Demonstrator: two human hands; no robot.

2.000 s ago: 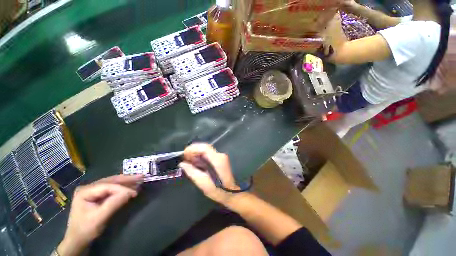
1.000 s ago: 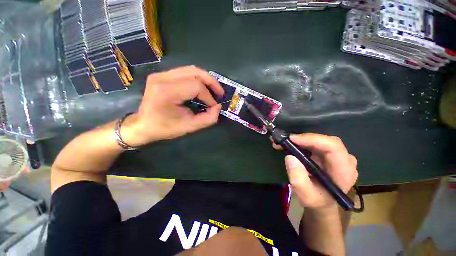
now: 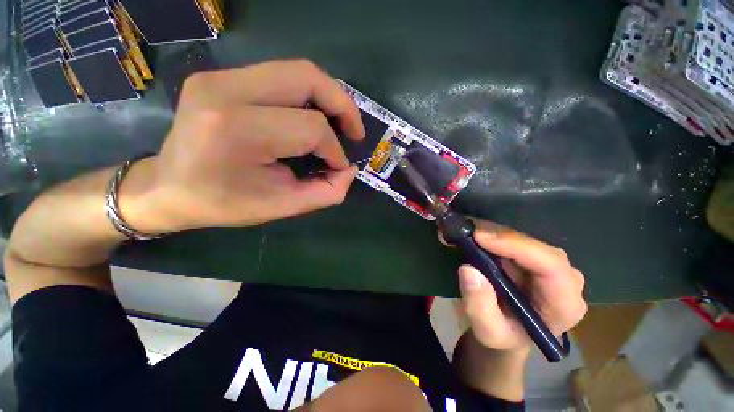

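Note:
A circuit board (image 3: 455, 157) lies tilted on the dark green mat, with red patches at its right end. My right hand (image 3: 527, 282) holds a black soldering iron (image 3: 503, 286); its metal tip reaches over the board near an orange flex tail (image 3: 380, 156). A dark LCD screen (image 3: 366, 137) lies at the board's left part, partly under my left fingers. My left hand (image 3: 265, 145) is pinched at the board's lower left edge, with a thin strand, perhaps solder wire, at the fingertips. What lies under the left palm is hidden.
Rows of LCD modules (image 3: 101, 74) with orange tails stand at the upper left, beside clear plastic (image 3: 16, 137). Stacked boards (image 3: 656, 76) stand at the upper right. Whitish smears mark the mat (image 3: 322, 257). A dull yellow-brown round object (image 3: 722, 208) is at the right edge. Cardboard shows below the bench.
Since one second ago the view has moved closer. The iron tip and left fingers stay at the flex tail. Two seconds ago the board lay flat with my hands at its two ends.

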